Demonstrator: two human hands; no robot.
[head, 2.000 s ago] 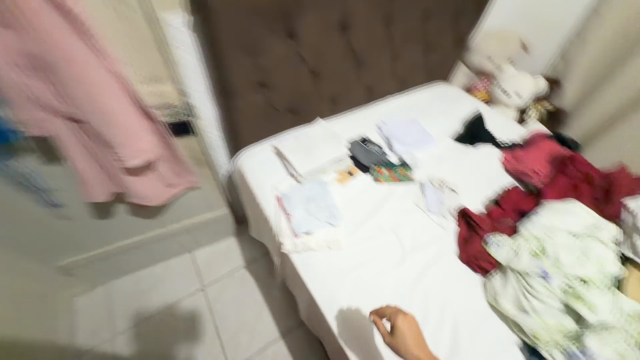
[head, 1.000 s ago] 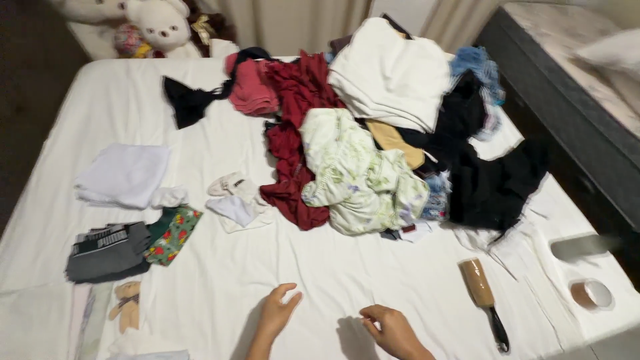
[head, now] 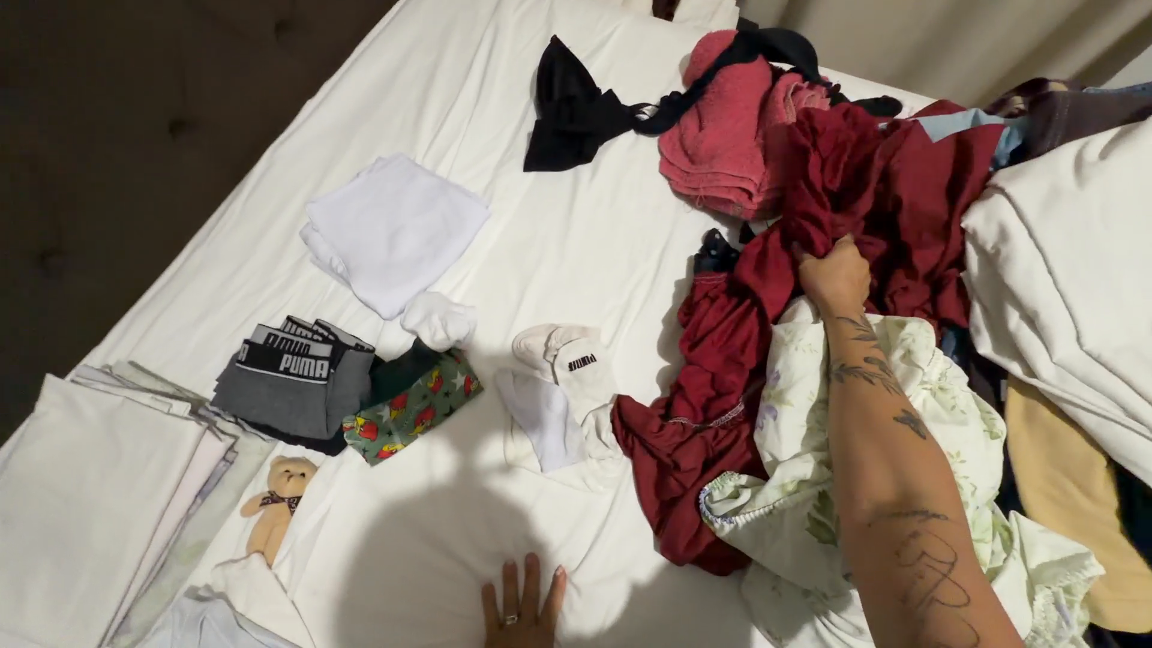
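My right hand (head: 837,274) grips a dark red garment (head: 720,360) in the pile on the bed, and its forearm reaches over a white floral cloth with an elastic edge (head: 792,432). At the bottom middle, my left hand (head: 525,605) lies with fingers apart on the white sheet (head: 405,540), holding nothing. Between the hands and the folded pieces sit white socks (head: 562,387). Behind the red garment are folded pink-red towels (head: 720,144) and a black bra (head: 576,112).
At left are folded grey Puma underwear (head: 288,369), patterned green underwear (head: 414,405), a folded white cloth (head: 396,229), folded sheets (head: 90,504) and a teddy bear print (head: 279,508). Large white fabric (head: 1071,297) and a tan cloth (head: 1062,486) lie at right.
My right hand has reached forward into the pile and taken hold of the dark red garment. My left hand is now low over the sheet. The view has moved closer to the clothes.
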